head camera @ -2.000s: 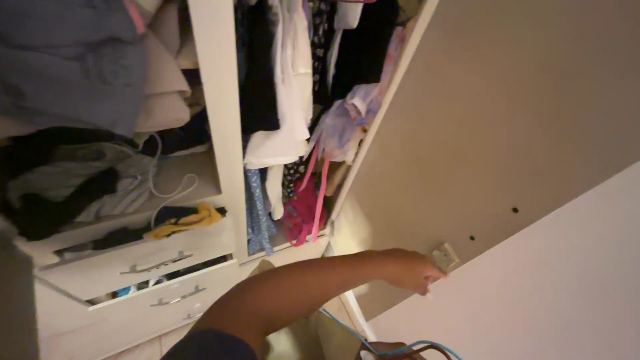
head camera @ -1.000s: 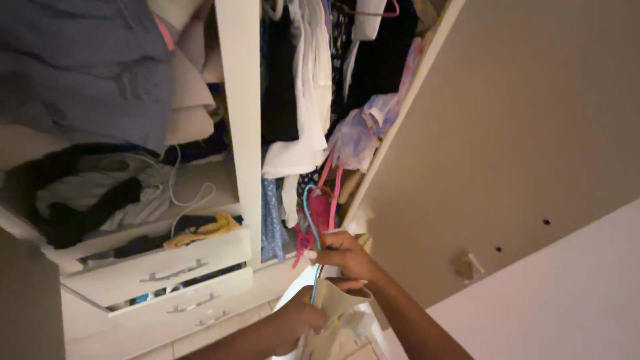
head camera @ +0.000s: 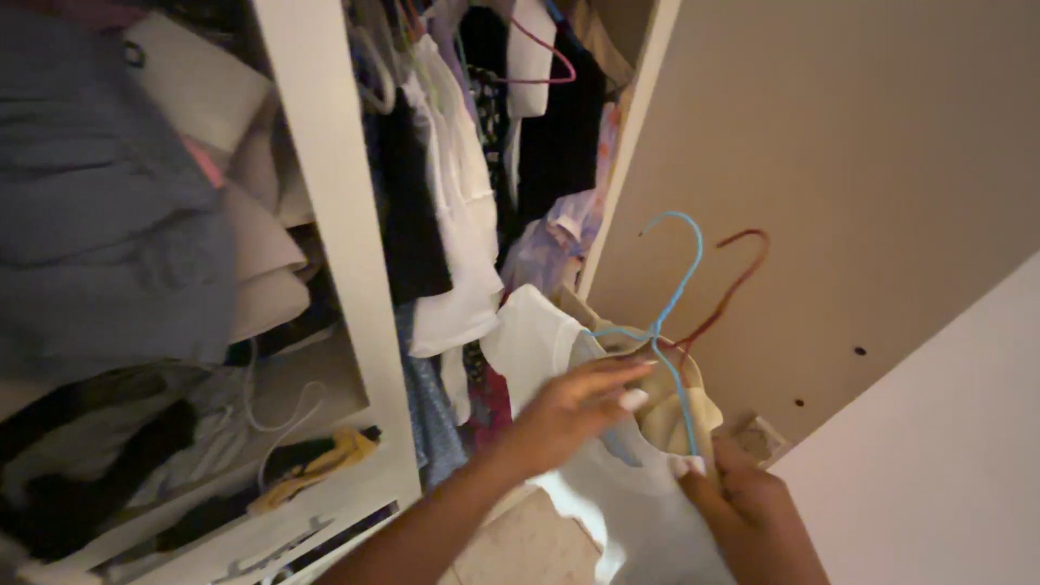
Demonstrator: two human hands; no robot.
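Note:
A white sleeveless top hangs on a light blue wire hanger. Right behind it is a beige garment on a dark red wire hanger. My left hand lies at the neckline below the blue hook, fingers extended; whether it grips anything is unclear. With thumb and fingers, my right hand pinches the garments at the shoulder on the right, near the end of the blue hanger's arm. Both hooks point up, free of any rail.
On the left stands an open wardrobe with a white upright panel. Clothes such as a white garment hang inside. Shelves hold piled clothes, and a yellow cloth pokes from a drawer. The open door spans the right, with a hinge near its edge.
Two seconds ago one hand was at the door's hinge. Both hands then came together at the blue hanger, and the white top and the two hangers are now raised in front of the door.

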